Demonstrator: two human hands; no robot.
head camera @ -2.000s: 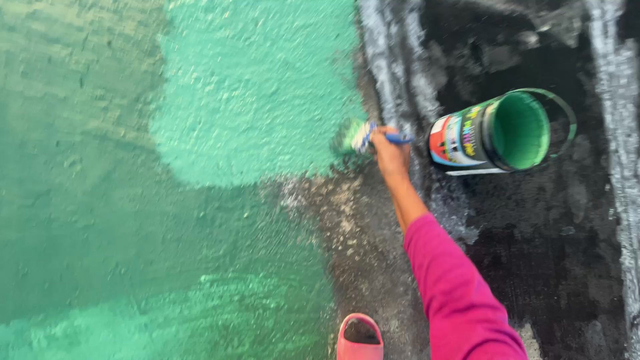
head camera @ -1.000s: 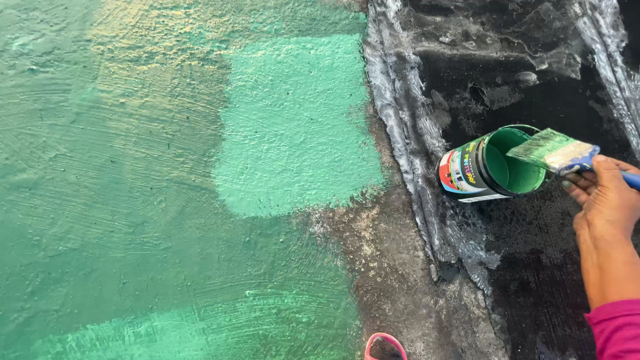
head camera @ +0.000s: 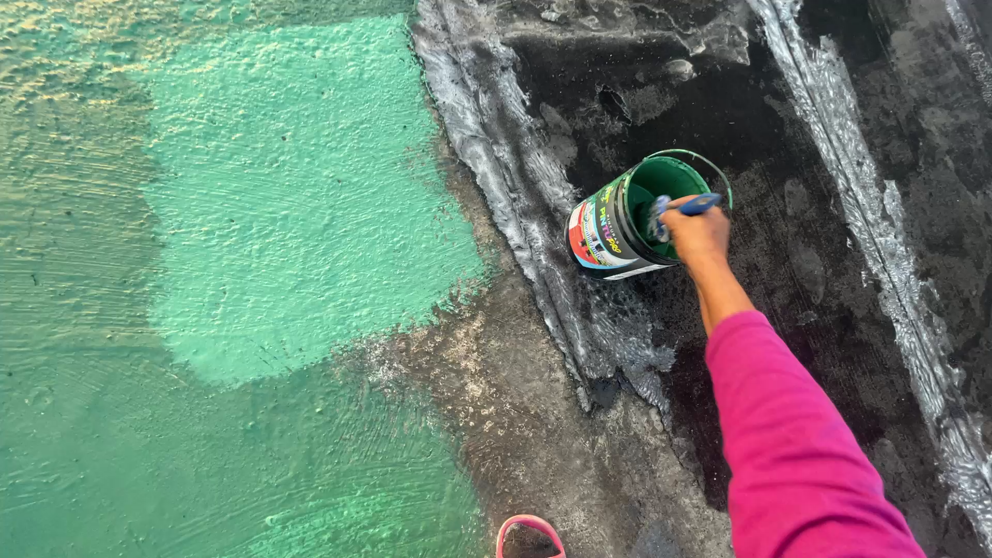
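Observation:
My right hand (head camera: pixel 699 232), in a pink sleeve, grips a paintbrush (head camera: pixel 700 204) with a blue handle. The brush head is inside the mouth of a paint bucket (head camera: pixel 608 231), a black one with a colourful printed label and a raised wire handle. Green paint coats the bucket's inner wall, and the bristles are mostly hidden by the rim and my fingers. To the left, a bright green painted patch (head camera: pixel 302 186) covers part of a rough, duller green surface (head camera: pixel 232 465). My left hand is out of view.
The bucket rests on a black surface (head camera: pixel 775 294) crossed by silvery, wrinkled seams (head camera: pixel 860 170). Bare grey-brown concrete (head camera: pixel 535 403) borders the green area. The tip of a pink sandal (head camera: pixel 532 521) shows at the bottom edge.
Two seconds ago the brush was at the right edge of the bright patch; one second ago my right hand held it above the bucket's mouth. Now the brush head is down inside the bucket.

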